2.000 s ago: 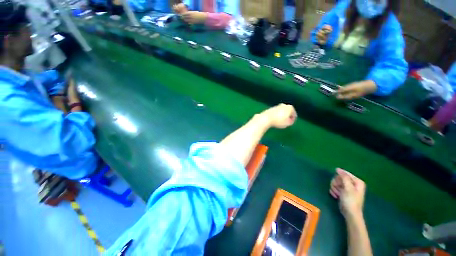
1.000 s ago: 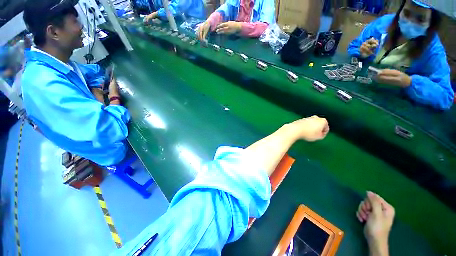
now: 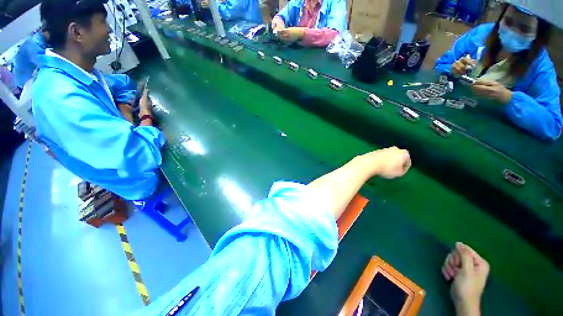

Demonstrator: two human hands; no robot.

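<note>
My left hand [image 3: 393, 162] rests loosely curled near the edge of the brighter green strip, nothing visible in it; its blue sleeve crosses the bench. My right hand [image 3: 467, 271] is loosely curled on the bench at the lower right, nothing visible in it. An orange-brown frame fixture [image 3: 415, 297] with a dark glossy panel [image 3: 384, 295] lies between my forearms, cut off by the bottom edge. A second orange-brown piece [image 3: 352, 216] lies partly hidden under my left forearm.
Small silver-grey housings [image 3: 409, 113] lie in a row beyond the bright green strip [image 3: 296, 126]. A heap of metal parts [image 3: 430, 92] lies before a masked worker opposite. Black boxy items [image 3: 373, 59] and clear plastic [image 3: 346, 49] are at the back. Another worker [image 3: 92, 123] sits at the left.
The view has swung left since two seconds ago, bringing the left worker's upper body into view. The row of housings has shifted. My hands keep nearly the same curled pose.
</note>
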